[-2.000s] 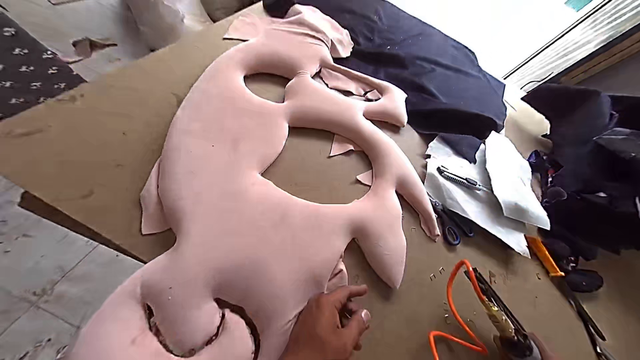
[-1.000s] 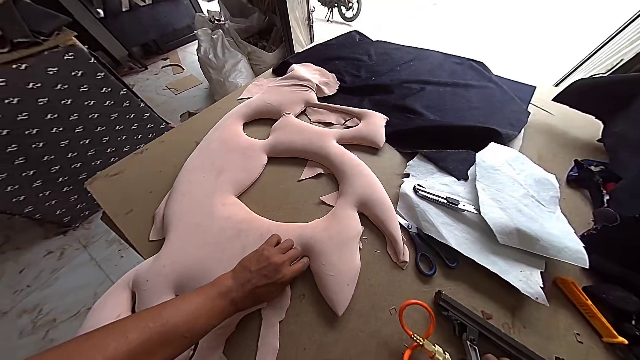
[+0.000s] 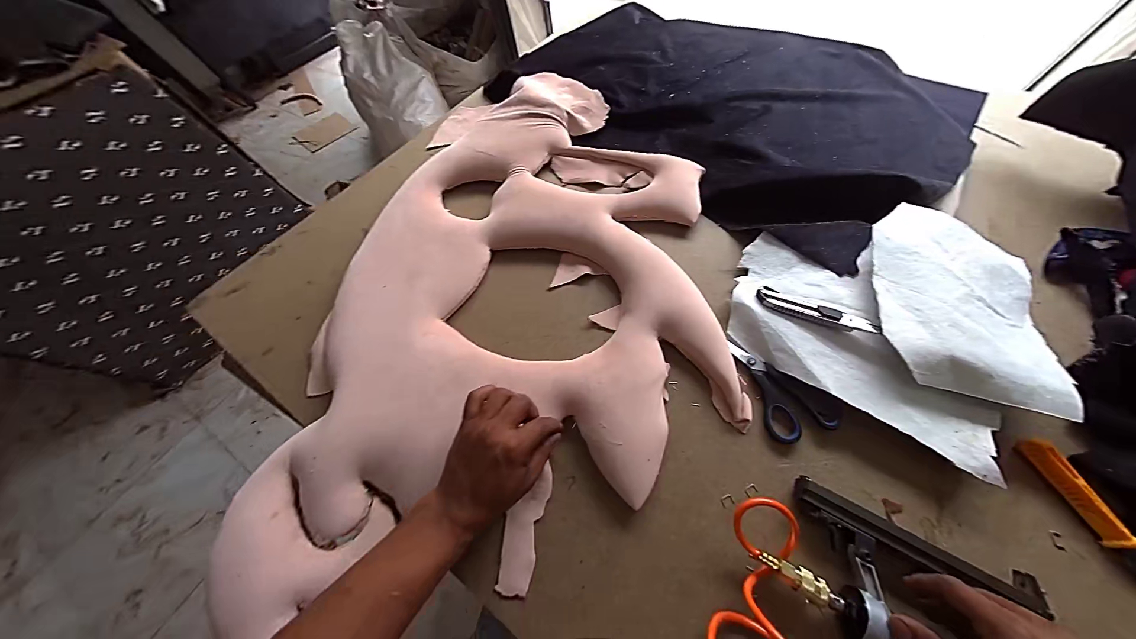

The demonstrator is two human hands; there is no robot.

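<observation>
A padded, curving shape covered in pink fabric (image 3: 399, 355) lies across the brown board tabletop, with several cut-out openings. My left hand (image 3: 499, 448) rests on its lower right part, fingers curled and pinching the fabric edge beside a pointed lobe. A loose pink strip (image 3: 521, 546) hangs from that edge onto the board. At the lower right my right hand (image 3: 954, 608) is around the body of a pneumatic stapler (image 3: 923, 550), partly cut off by the frame. An orange coiled air hose (image 3: 765, 504) joins it through a brass fitting (image 3: 803, 581).
Blue-handled scissors (image 3: 783, 417) lie beside white sheets (image 3: 967, 311), which bear a utility knife (image 3: 816, 311). An orange-handled knife (image 3: 1074, 493) is at the right. Dark fabric (image 3: 754, 115) covers the back. Loose staples dot the board. A patterned dark panel (image 3: 115, 231) stands left.
My left hand has gone from below the pointed lobe to on top of the pink shape's edge. The stapler shows more fully now. The view has shifted.
</observation>
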